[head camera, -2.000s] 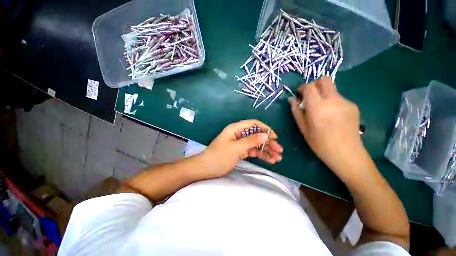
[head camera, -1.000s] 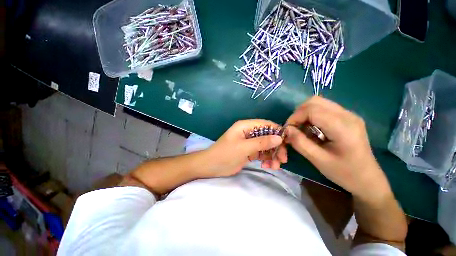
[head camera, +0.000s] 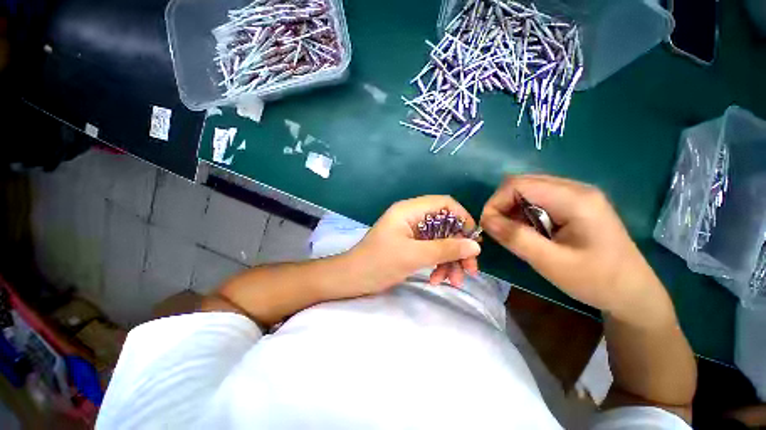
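Note:
My left hand holds several shafted metal parts fanned side by side, their ringed ends up between thumb and fingers. My right hand is just right of it, fingertips close to the end of the fan. A dark and silver hand tool lies in the right palm. Whether the right fingertips pinch a small part is too small to tell. The loose pile of parts lies beyond the hands on the green mat, at the mouth of the tipped clear tub.
An upright tub of reddish and silver parts stands far left. Clear tubs with silvery parts stand at right. A smartphone lies at the far right. Label scraps stick near the bench edge. A printed label is on the black surface.
My right hand has come back from the pile to beside my left hand. Some parts at the pile's near right edge now lie fanned out. The view has shifted slightly.

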